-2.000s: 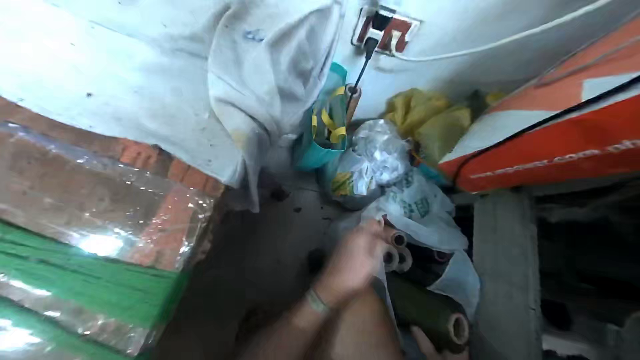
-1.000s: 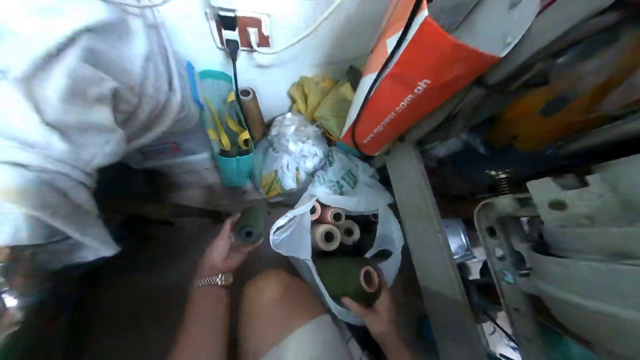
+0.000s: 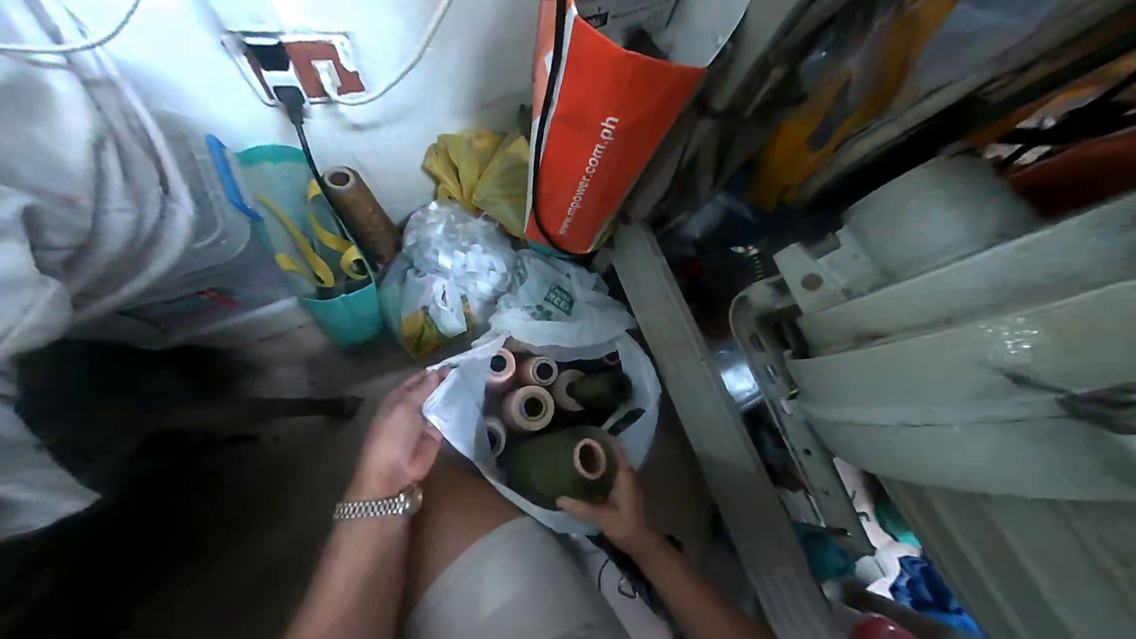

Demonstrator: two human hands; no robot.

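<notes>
A white plastic bag (image 3: pixel 457 413) stands between my knees and the wall, its mouth spread wide. Inside lie several thread cones and tubes, among them a pale tube (image 3: pixel 528 408) and a small dark green spool (image 3: pixel 599 389). My left hand (image 3: pixel 404 435), with a metal-band watch on its wrist, grips the bag's left rim. My right hand (image 3: pixel 612 510) holds a large dark green thread cone (image 3: pixel 546 466) at the bag's near side, fingers around its end by the pinkish core. The undersides of the cones are hidden in the bag.
Behind the bag are a clear bag of white scraps (image 3: pixel 457 248), a teal basket (image 3: pixel 346 315) with yellow straps, a brown tube (image 3: pixel 359 209) and an orange paper bag (image 3: pixel 612 133). A grey beam (image 3: pixel 701 399) runs along the right. Cords hang from a wall outlet (image 3: pixel 311 67).
A second ago my left hand held a small dark green spool left of the bag; now it grips the bag's rim, and a like spool lies inside. My right hand stays on the large cone.
</notes>
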